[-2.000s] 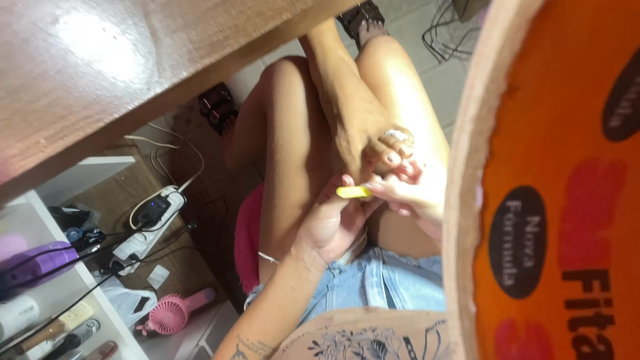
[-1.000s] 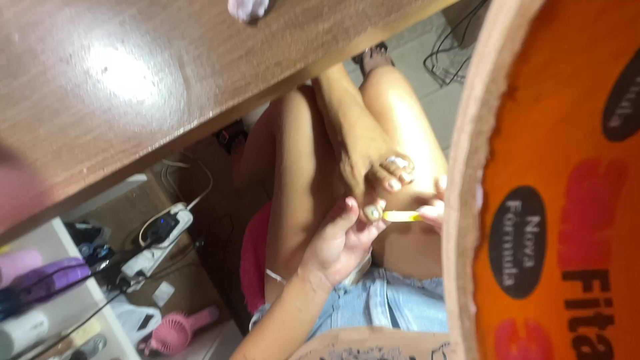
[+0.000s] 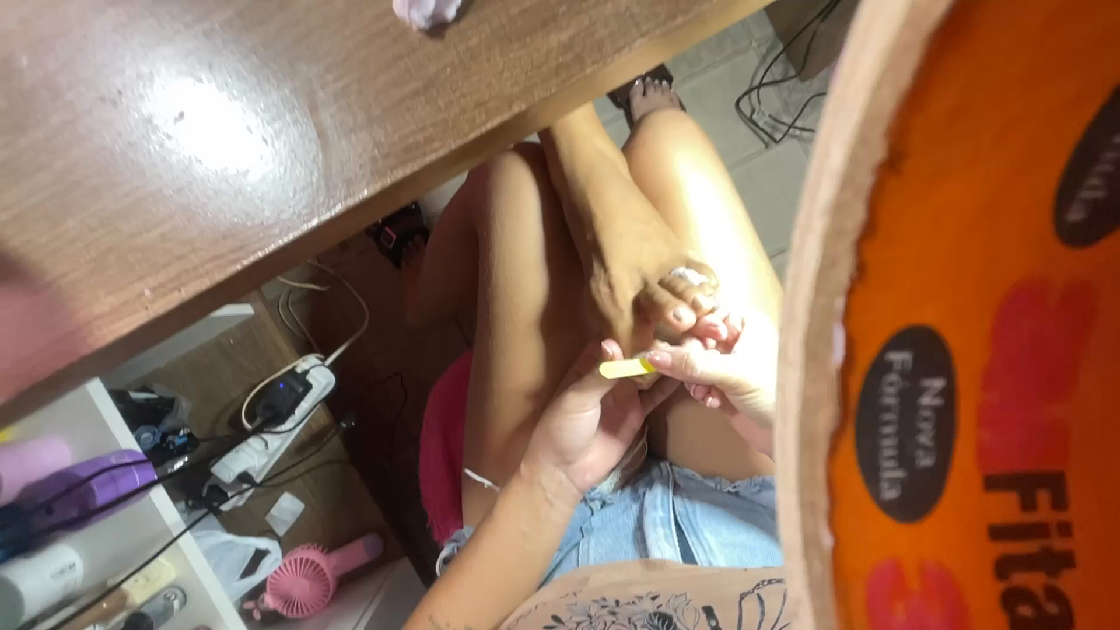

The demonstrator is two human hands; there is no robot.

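Another person's bare foot (image 3: 626,236) rests over my lap, with white material (image 3: 689,276) on some toes. My right hand (image 3: 722,372) pinches a small yellow nail file (image 3: 626,368) between thumb and finger, close to the toes. My left hand (image 3: 586,420) is palm up at the near side of the foot, its thumb beside the file's tip; its fingers reach under the foot's end, at the big toe, which is mostly hidden behind the right hand and the file.
A wooden table (image 3: 350,114) spans the upper left. A large roll of tape (image 3: 814,350) fills the right side close to the camera. At lower left are a white power strip (image 3: 276,433) with cables, a pink handheld fan (image 3: 302,579) and a shelf (image 3: 166,525) holding bottles.
One second ago the right hand was farther right, with the file's tip at the big toe. Now that hand is farther left, over the toes, and the file points at the left thumb.
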